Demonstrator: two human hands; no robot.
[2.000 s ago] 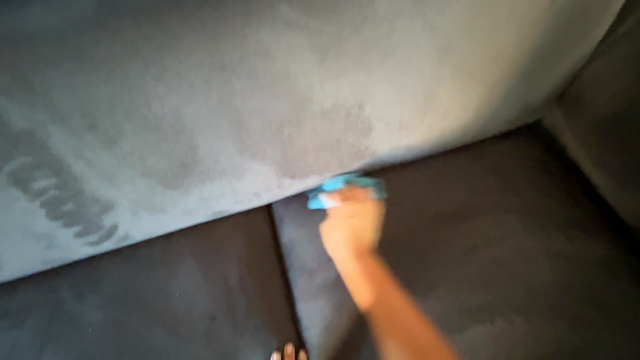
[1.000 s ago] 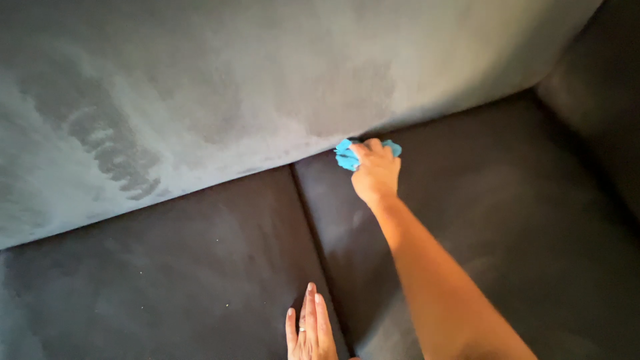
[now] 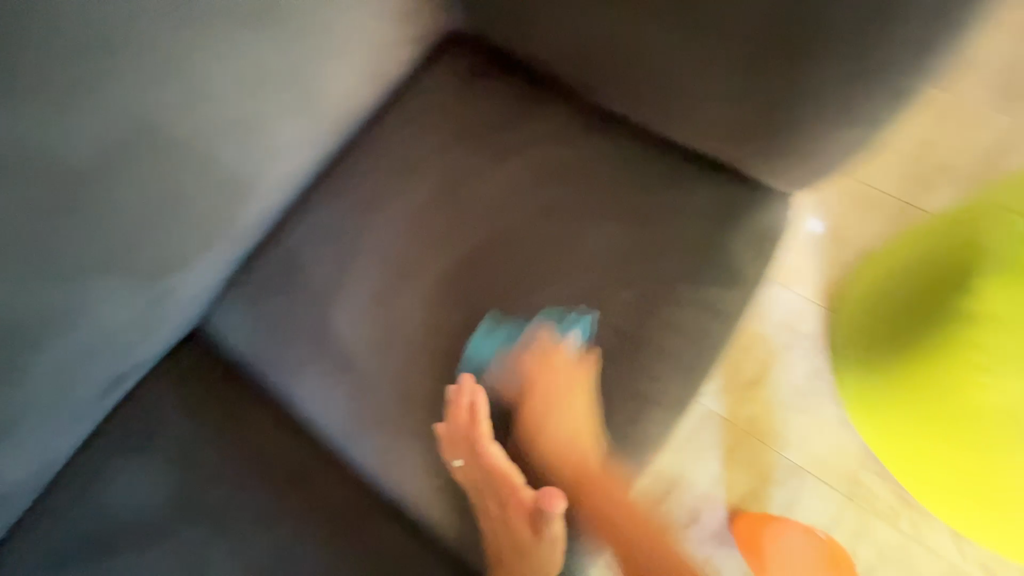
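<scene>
A blue cloth (image 3: 492,340), blurred by motion, is in my right hand (image 3: 556,392), over the dark fabric seat cushion (image 3: 384,232) of a sofa. My left hand (image 3: 496,480) is just left of the right one, fingers extended, a ring on one finger, and nothing in it. Whether the left palm touches the cushion I cannot tell. The grey sofa backrest (image 3: 144,160) slopes along the left side.
A second seat cushion (image 3: 160,464) lies at lower left, past a seam. The sofa armrest (image 3: 704,80) rises at the top. On the right are a light tiled floor (image 3: 768,400), a large yellow-green round object (image 3: 952,384) and an orange object (image 3: 788,544).
My right hand with the cloth has left the crease at the backrest's foot and is now over the seat cushion. My left hand is now beside it. The view has swung right.
</scene>
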